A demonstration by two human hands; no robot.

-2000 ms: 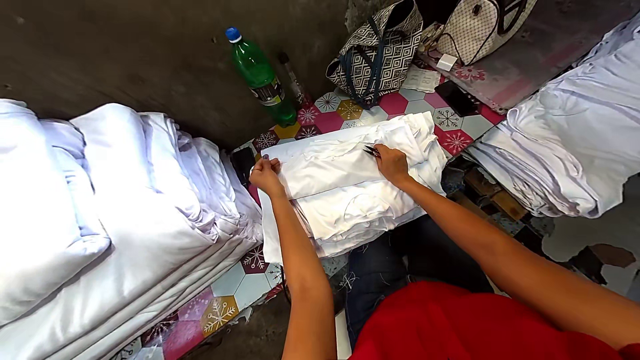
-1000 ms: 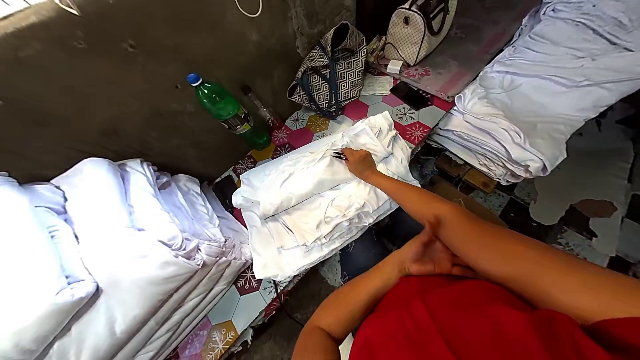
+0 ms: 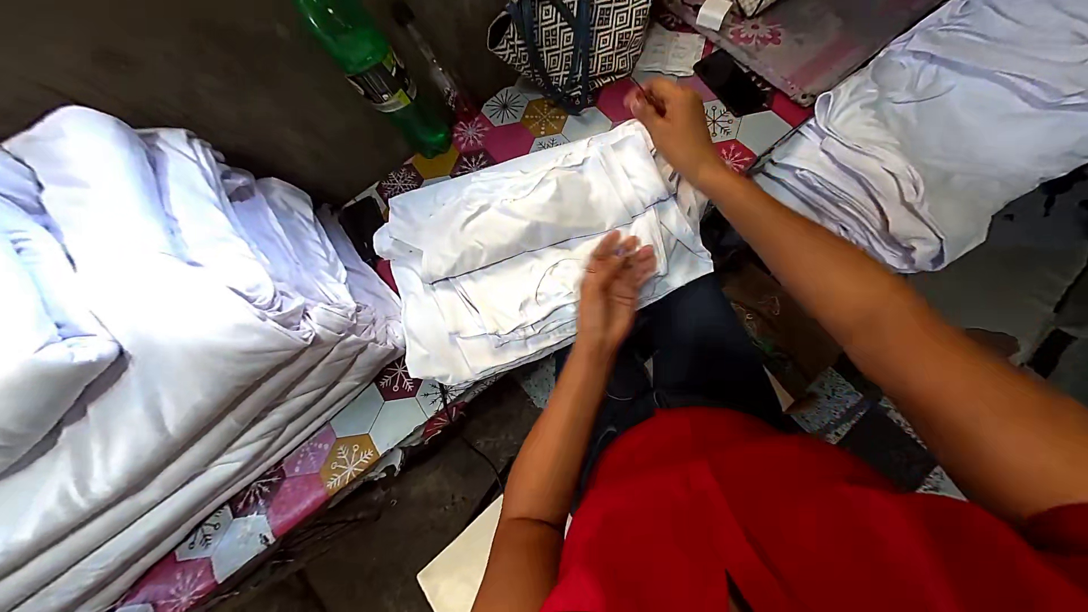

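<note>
A pile of folded white cloth (image 3: 518, 246) lies in front of me on a table with a patterned cover. Over its near right part is my left hand (image 3: 618, 276), blurred, palm turned up and fingers apart; whether it touches the cloth I cannot tell. My right hand (image 3: 671, 119) is at the pile's far right corner, its fingers closed on a small dark tool (image 3: 650, 98) that is too small to name. Loose dark thread (image 3: 557, 276) curls on the cloth beside my left hand.
Large stacks of white cloth stand at the left (image 3: 195, 340) and right (image 3: 943, 144). Behind the pile are a green plastic bottle (image 3: 382, 85), a patterned bag (image 3: 586, 42) and a dark phone (image 3: 733, 81). The patterned table cover (image 3: 378, 421) shows along the front edge.
My left hand has come from near my body to over the cloth pile. My right hand, which was over the middle of the cloth, is now at its far right corner.
</note>
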